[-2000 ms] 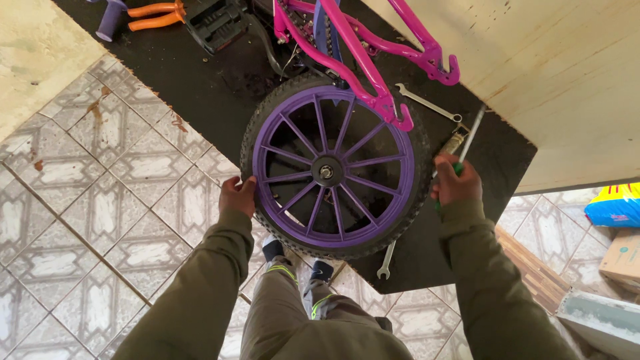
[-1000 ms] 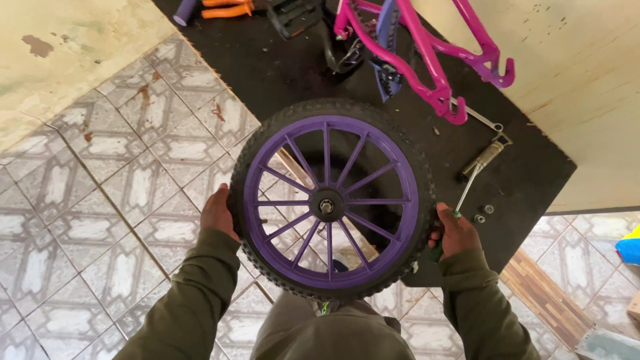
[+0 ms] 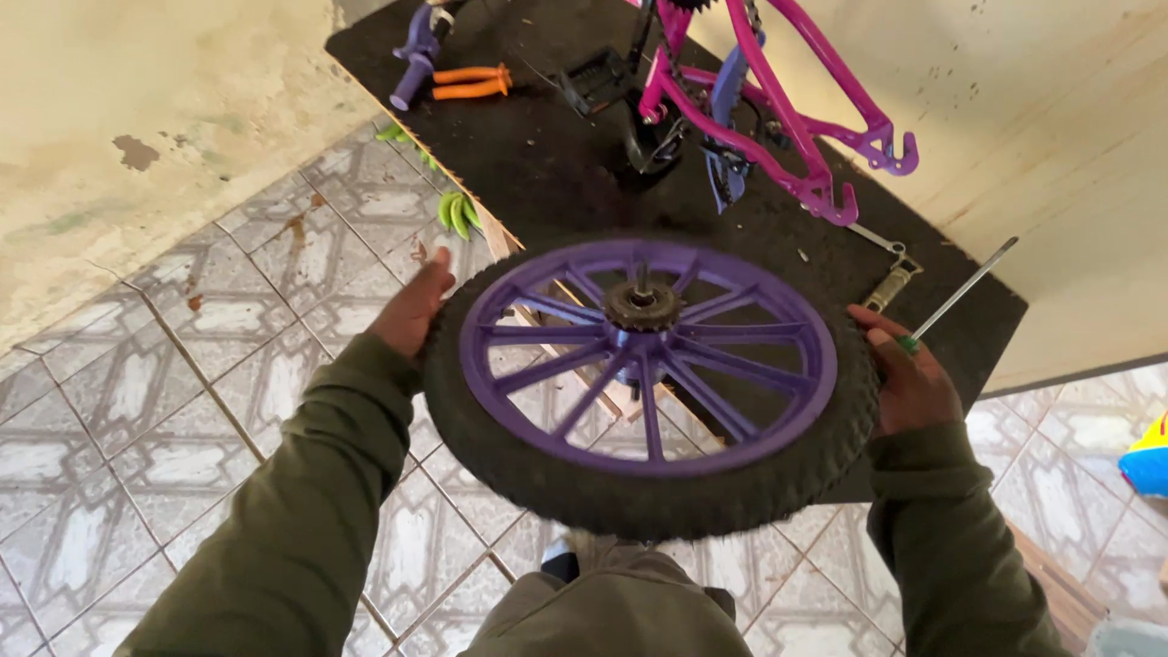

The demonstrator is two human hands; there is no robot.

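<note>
A purple spoked bicycle wheel [image 3: 650, 456] with a black knobby tyre is held up and tilted between my two hands, over the near edge of the dark tabletop. Its hub bears a toothed sprocket [image 3: 642, 306] on the upper side, with the axle sticking up. My left hand [image 3: 415, 306] grips the tyre's left side, the fingers partly hidden beneath. On the right, my right hand [image 3: 911, 379] holds the tyre and also a screwdriver [image 3: 965, 287] with a green handle, its shaft pointing up and right. The pink bicycle frame [image 3: 785, 109] lies beyond the wheel, its rear dropouts toward me.
Orange-handled pliers [image 3: 473, 82] and a purple handlebar grip [image 3: 412, 82] are at the back left of the dark tabletop [image 3: 566, 201], near a black pedal [image 3: 598, 82]. A wrench [image 3: 871, 237] and a brass-coloured tool [image 3: 887, 287] lie at right. Green bananas [image 3: 456, 214] show beyond the left edge.
The wheel has been lifted and tilted. A sprocket now shows on the hub's upper side, where earlier a plain hub face showed. Both hands remain at its sides.
</note>
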